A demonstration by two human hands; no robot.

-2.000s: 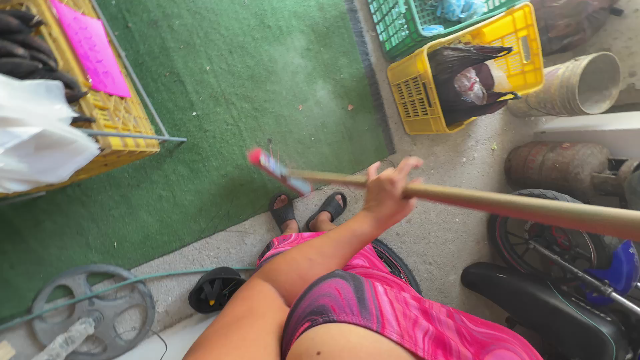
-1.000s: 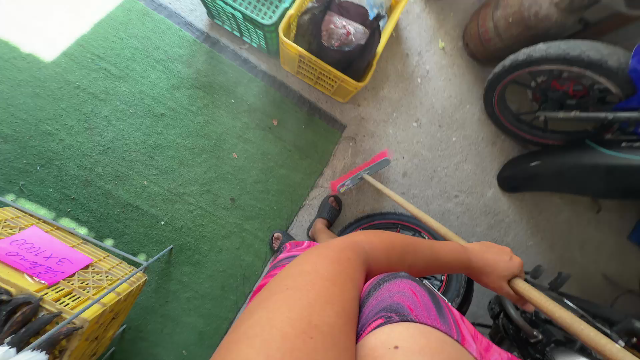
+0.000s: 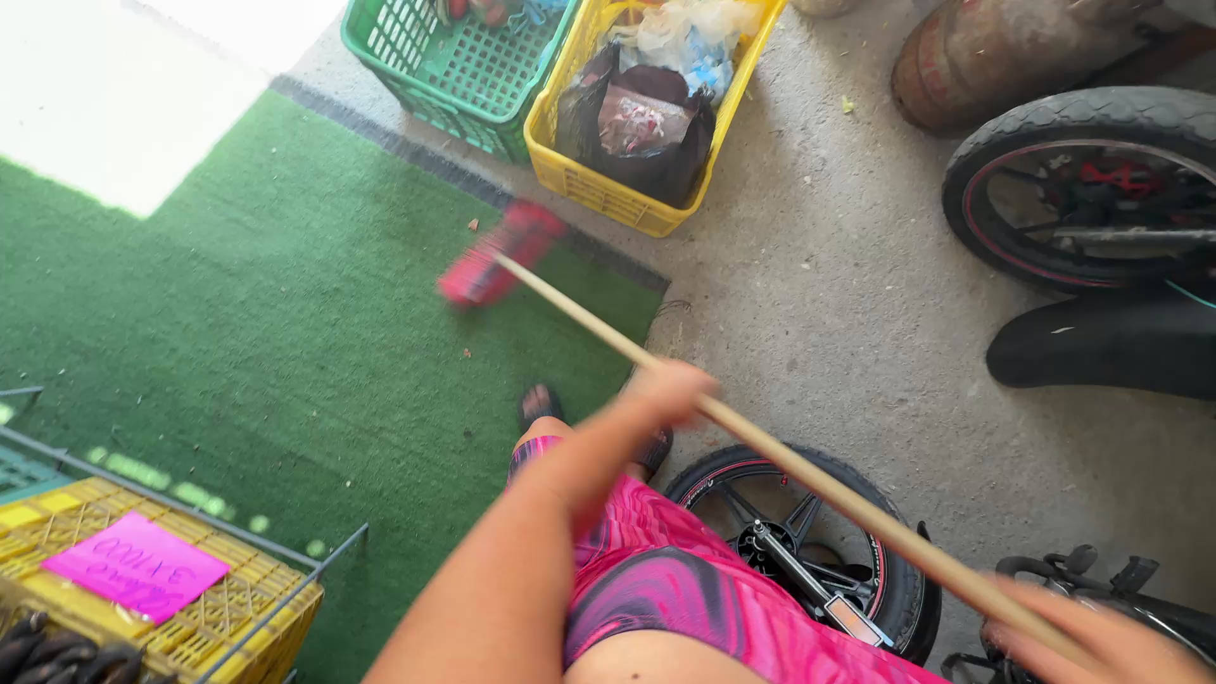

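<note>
My left hand (image 3: 676,391) is closed around the middle of the wooden handle (image 3: 817,480) of a push broom. Lower right, my right hand (image 3: 1092,627), blurred, grips the same handle nearer its upper end. The broom's red head (image 3: 502,255), also blurred, is over the green carpet (image 3: 380,313) beside the carpet's dark edge, close to a yellow crate. Small bits of debris (image 3: 473,225) lie on the carpet near the head.
A yellow crate (image 3: 608,204) holding plastic bags and a green crate (image 3: 446,119) stand ahead. Motorcycle wheels (image 3: 978,190), a black fender (image 3: 1092,351) and a rusty gas cylinder (image 3: 988,57) are at right. Another wheel (image 3: 893,570) lies by my legs. A yellow crate (image 3: 275,617) with a pink sign is lower left.
The broom head has moved from the concrete by my feet onto the carpet, farther forward. My right hand has come into view on the handle. The view has shifted.
</note>
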